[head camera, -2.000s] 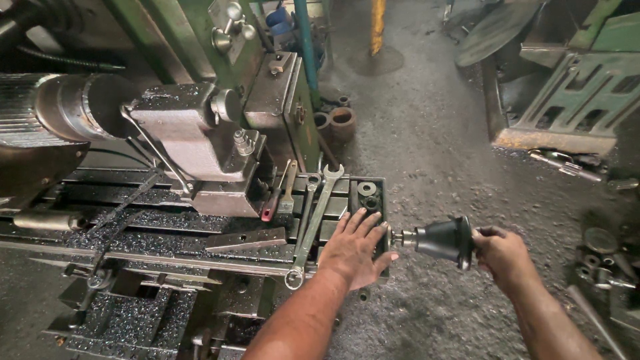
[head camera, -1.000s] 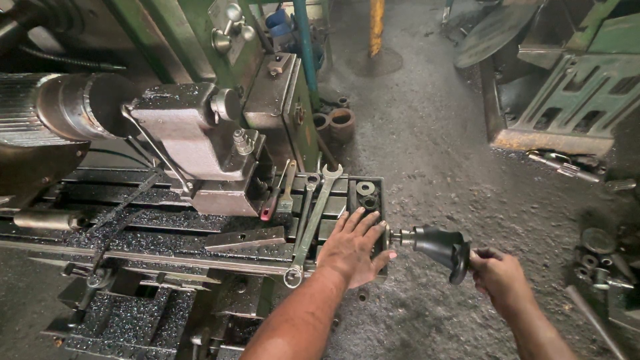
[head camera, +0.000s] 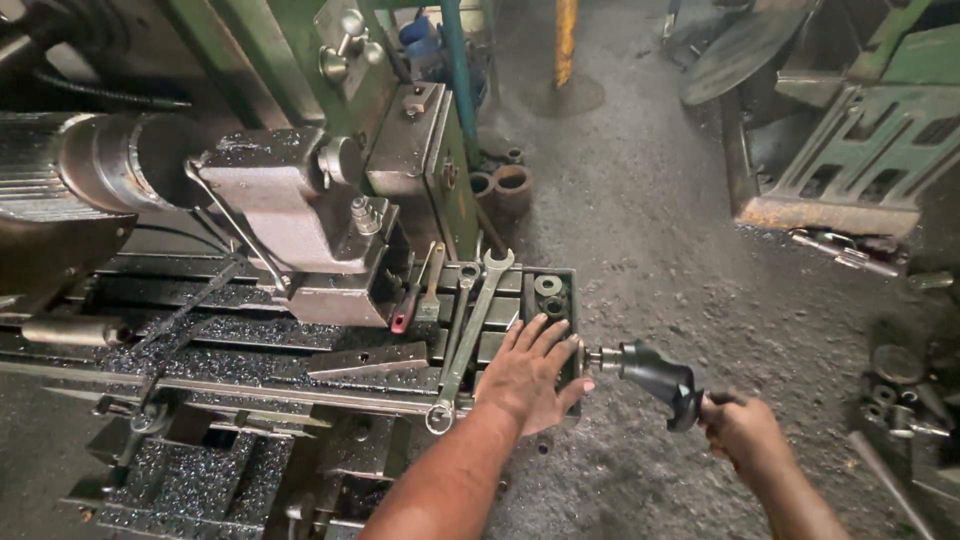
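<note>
My left hand (head camera: pixel 525 367) lies spread, palm down, on the right end of the slotted machine table (head camera: pixel 442 281), holding nothing that I can see. Close to its fingertips sit steel washers or rings (head camera: pixel 547 286) in the end trough. My right hand (head camera: pixel 739 427) is closed on the grip of a black crank handle (head camera: pixel 660 379), fixed to a shaft at the table's end. Left of my left hand lie a combination wrench (head camera: pixel 476 330), a second, shorter wrench (head camera: pixel 459 319), a brush (head camera: pixel 430 304) and a red-handled tool (head camera: pixel 403 311).
A tailstock-like metal block (head camera: pixel 262 202) stands on the table beside a ribbed cylindrical workpiece (head camera: pixel 97 161). Metal chips and a wedge-shaped steel bar (head camera: pixel 367 362) lie on the table. Pipe pieces (head camera: pixel 514 187) stand on the floor behind; metal parts (head camera: pixel 892 397) lie at the right.
My right hand has moved with the crank, whose black handle is turned to another angle and now slants down to the right. My left hand has stayed in place on the table end.
</note>
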